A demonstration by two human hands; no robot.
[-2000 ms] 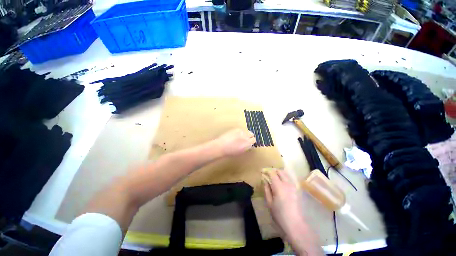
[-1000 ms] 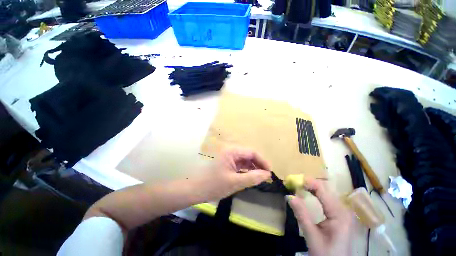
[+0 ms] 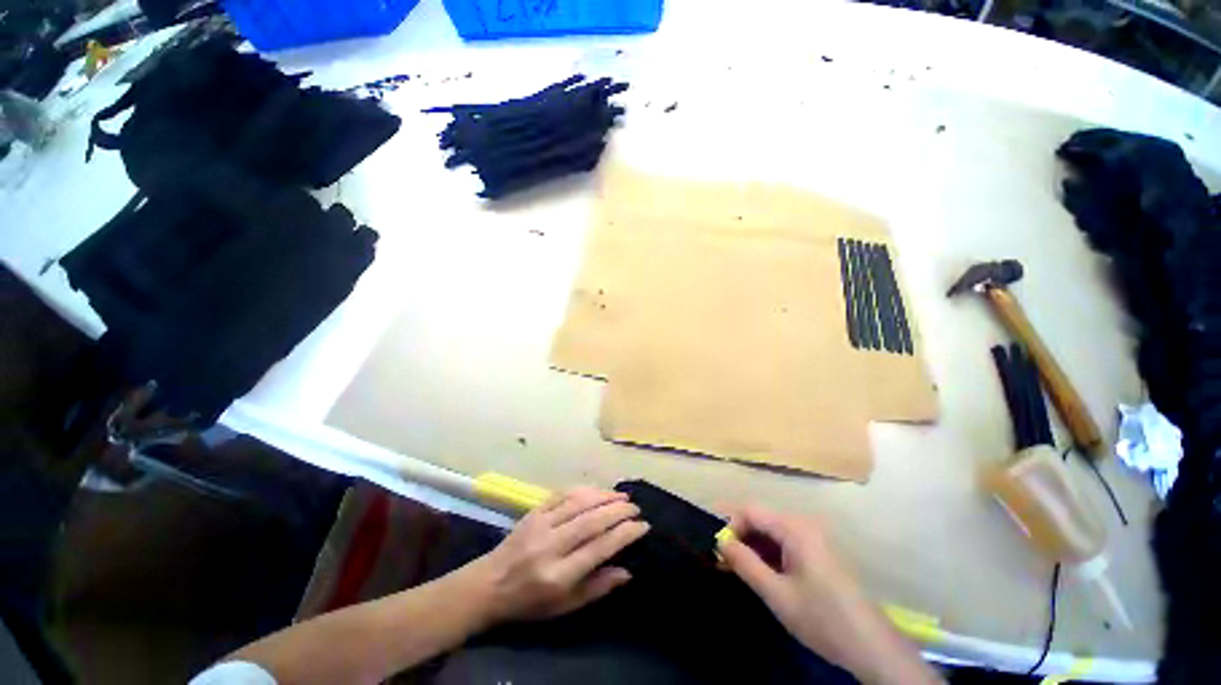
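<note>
A black fabric panel [image 3: 676, 519] lies bunched at the near table edge, its lower part merging with dark cloth below. My left hand [image 3: 569, 546] lies on its left side, fingers together on the fabric, thumb beneath. My right hand [image 3: 790, 569] pinches its right end between thumb and index finger, with a yellow patch at the fingertip. Whether a thin strip is inside the pinch cannot be seen. Several thin black strips [image 3: 876, 297] lie in a row on the brown cardboard sheet [image 3: 730, 335].
At right are a hammer [image 3: 1044, 351], black rods [image 3: 1023, 395], a glue bottle [image 3: 1044, 502], crumpled white tissue [image 3: 1149, 446] and worked black pieces [image 3: 1158, 268]. At left are unworked black pieces [image 3: 221, 281] and a strap bundle [image 3: 533, 134]. Blue crates [image 3: 549, 14] stand behind; yellow tape [image 3: 509, 491] marks the edge.
My left hand has left the strip row and come to the panel; my right hand now pinches its other end. The panel has moved from the cardboard's near side down to the table edge.
</note>
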